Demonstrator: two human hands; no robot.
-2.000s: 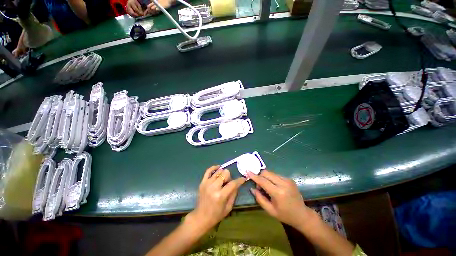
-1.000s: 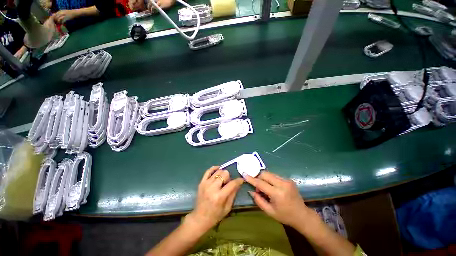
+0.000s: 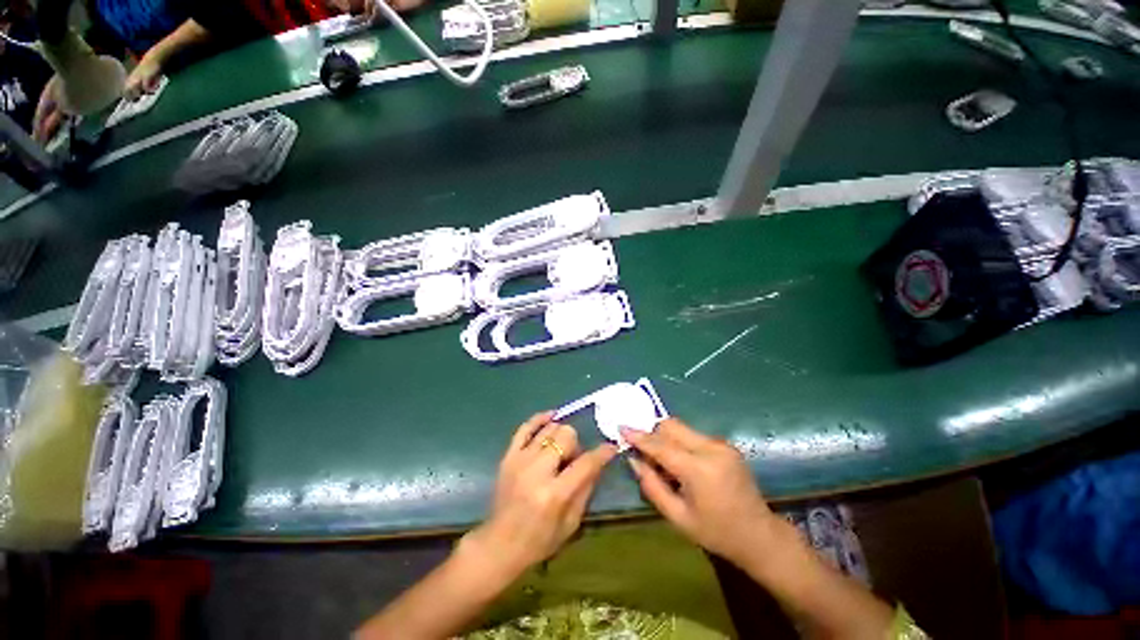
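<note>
A white plastic housing [image 3: 623, 410] lies at the near bench edge, its round disc end and squared tab pointing up and right. My left hand [image 3: 540, 481] holds its left end; a ring shows on a finger. My right hand [image 3: 703, 481] has its fingertips on the lower edge of the disc end. The hands hide the housing's lower left part. Thin silvery slivers [image 3: 720, 353] lie loose on the green bench beyond my right hand.
Stacked white housings [image 3: 181, 303] stand at left, with nearer rows [image 3: 550, 325] at centre. A black fan [image 3: 931, 281] sits at right against more housings. A grey post [image 3: 781, 113] rises at the metal strip [image 3: 850, 198]. Beyond it, the belt carries housings [image 3: 544, 85].
The housings on the belt have moved to the right. My hands stay at the same housing; my right fingers have shifted slightly on its disc end. A person's hands opposite have moved.
</note>
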